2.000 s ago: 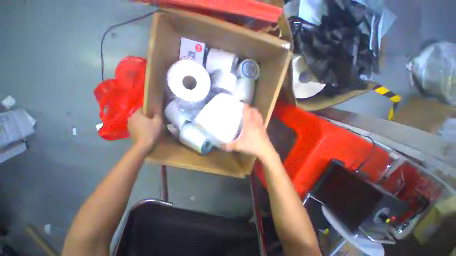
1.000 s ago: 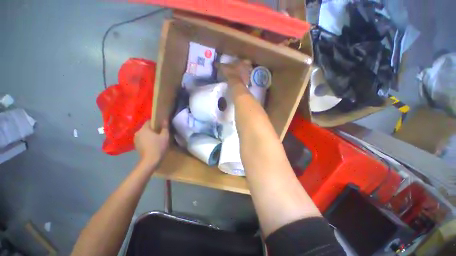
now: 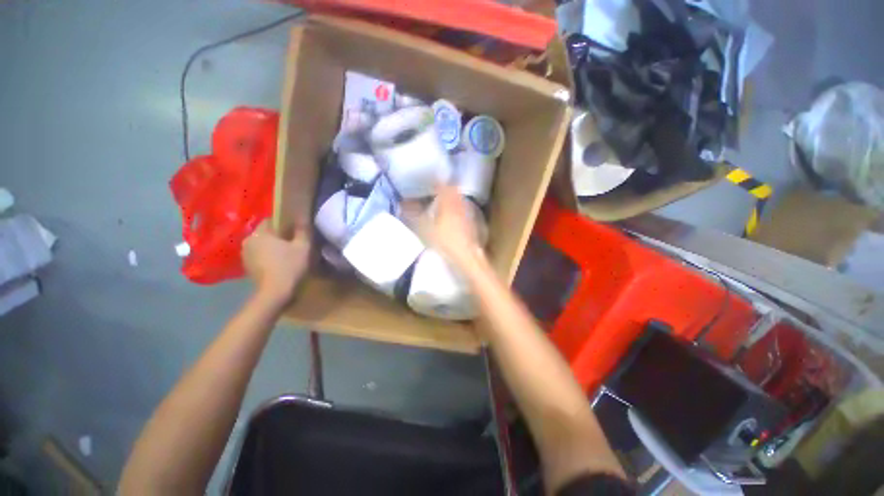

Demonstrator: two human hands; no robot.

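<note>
An open brown cardboard box [image 3: 388,327] holds several white label rolls [image 3: 414,160] in a loose heap. Two upright-ended rolls with blue-marked ends lie at its upper right. A white card with red print [image 3: 361,94] is in the upper left corner. My left hand [image 3: 275,258] grips the box's left wall near the lower corner. My right hand [image 3: 454,225] is inside the box among the rolls at the lower right; its fingers are blurred and partly hidden, so I cannot tell if they hold a roll.
A crumpled red plastic bag [image 3: 225,199] lies left of the box. A red tray [image 3: 456,21] lies along the far edge. Black plastic bags [image 3: 669,102] fill a second carton at the right. A red stool [image 3: 606,291] carries a dark device [image 3: 678,392]. A black chair [image 3: 368,450] is near me.
My right hand has moved back from the far rolls to the lower right of the heap. The rolls have shifted and turned. My left hand still grips the box wall.
</note>
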